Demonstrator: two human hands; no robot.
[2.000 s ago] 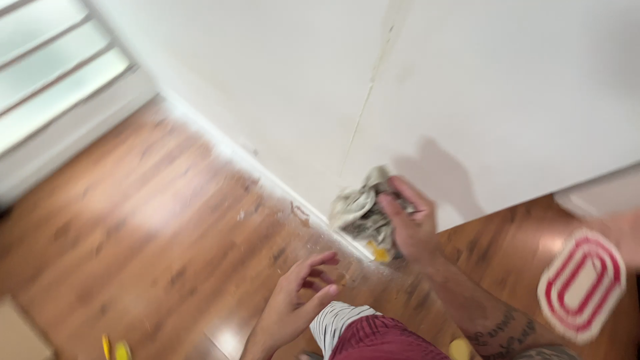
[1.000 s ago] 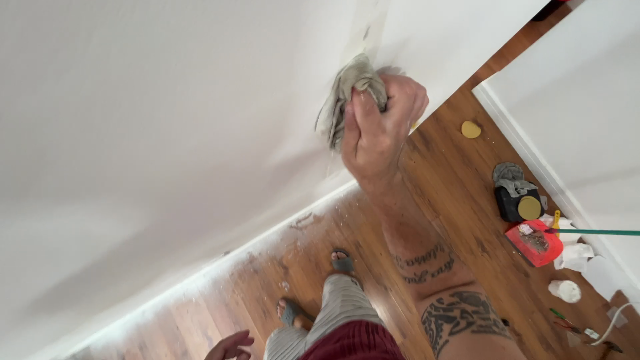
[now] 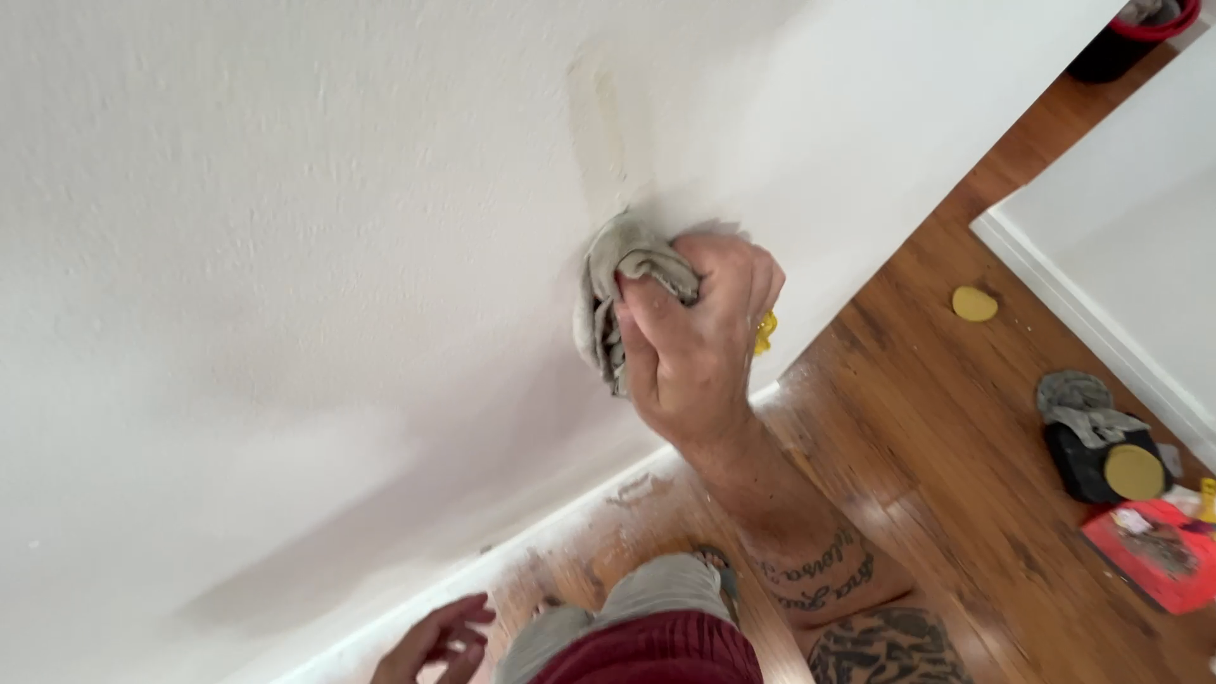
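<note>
My right hand (image 3: pixel 703 332) grips a crumpled grey cloth (image 3: pixel 608 285) and holds it against the white wall (image 3: pixel 332 237). Just above the cloth, a vertical patch of yellowish, damp-looking filler (image 3: pixel 610 123) marks the wall. Something yellow (image 3: pixel 765 332) shows behind my right hand, partly hidden by it. Low in the view, my left hand (image 3: pixel 442 641) hangs near the baseboard with its fingers apart, holding nothing.
Dust lies on the wood floor (image 3: pixel 855 456) along the baseboard. To the right are a round yellow disc (image 3: pixel 975 304), a black item with a cloth and another disc (image 3: pixel 1135 472), and a red dustpan (image 3: pixel 1164 560) holding debris. A black and red bucket (image 3: pixel 1121 47) stands at the upper right.
The cloth in my right hand has gone from low by the baseboard to higher on the wall. My left hand has dropped away from the wall's foot. The view has shifted strongly.
</note>
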